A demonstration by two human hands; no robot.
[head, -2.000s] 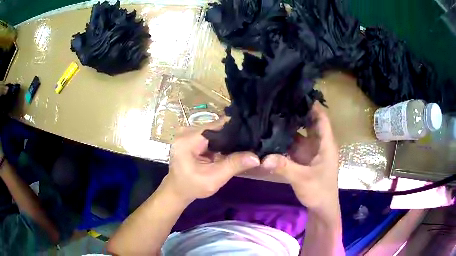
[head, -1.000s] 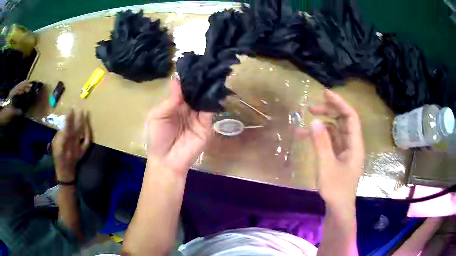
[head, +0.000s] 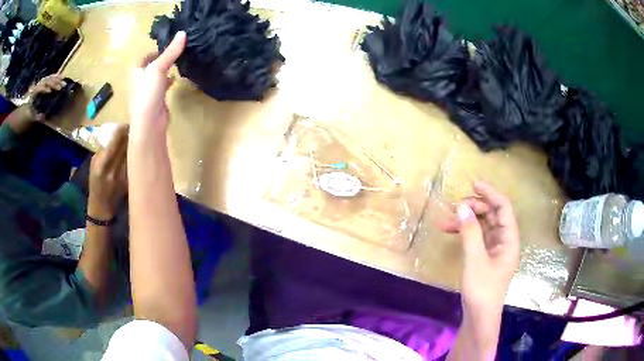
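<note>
A black ruffled cluster (head: pixel 229 53) sits at the upper left of the board. My left hand (head: pixel 152 81) is at its left side, thumb over its edge; its other fingers are mostly hidden, so its grip is unclear. My right hand (head: pixel 487 225) hovers over the board's right part, fingers loosely curled, with no piece visible in it. A small white oval glue dish (head: pixel 339 184) lies between my hands, with a thin pale stick (head: pixel 378 188) at its right side. More black ruffled clusters (head: pixel 519 84) lie in a row along the belt edge.
A clear bottle with a white cap (head: pixel 600 221) lies at the right, near a black cable (head: pixel 607 316). A small black-and-teal object (head: pixel 99 101) lies at the left. A coworker's hands (head: pixel 107 169) and a dark piece (head: pixel 56 97) are at far left. The green belt (head: pixel 565 42) runs behind.
My left hand has moved up and left from the middle to the upper-left cluster. The black piece it held is no longer distinct. The yellow object is out of sight. My right hand stays empty.
</note>
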